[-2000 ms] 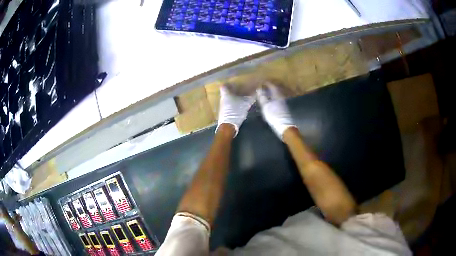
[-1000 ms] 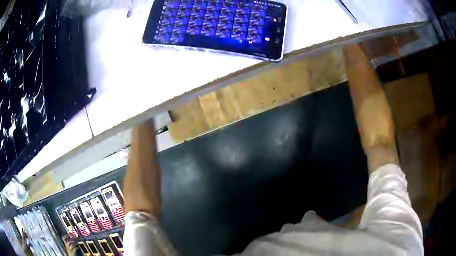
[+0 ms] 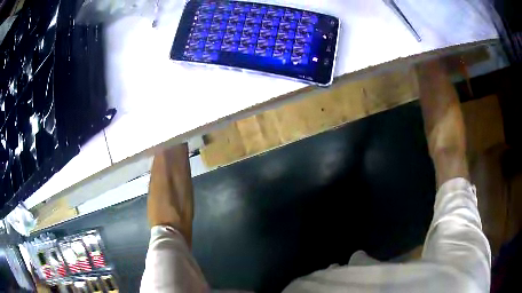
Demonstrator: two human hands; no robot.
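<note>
Both my forearms reach forward, wide apart, and end at the edge of the raised white worktop (image 3: 143, 103). My left hand is hidden beneath that edge at left of centre. My right hand is hidden under it at the right. Whether they hold anything cannot be seen. A clear tray of red and yellow bar phones (image 3: 80, 260) lies at the lower left on the dark green belt (image 3: 240, 212), cut by the frame's bottom. Brown board (image 3: 303, 114) lines the shelf between my arms.
A large smartphone (image 3: 257, 40) with a blue grid screen lies on the worktop. A slim metal tool (image 3: 405, 22) is right of it. A black tray under glossy wrap (image 3: 34, 91) is at the left. More clear trays are at the far left. Brown cardboard (image 3: 483, 123) stands at the right.
My gloved hands were close together on the brown board; my arms have since spread apart and my hands have gone under the worktop. The phone tray has shifted towards the lower left.
</note>
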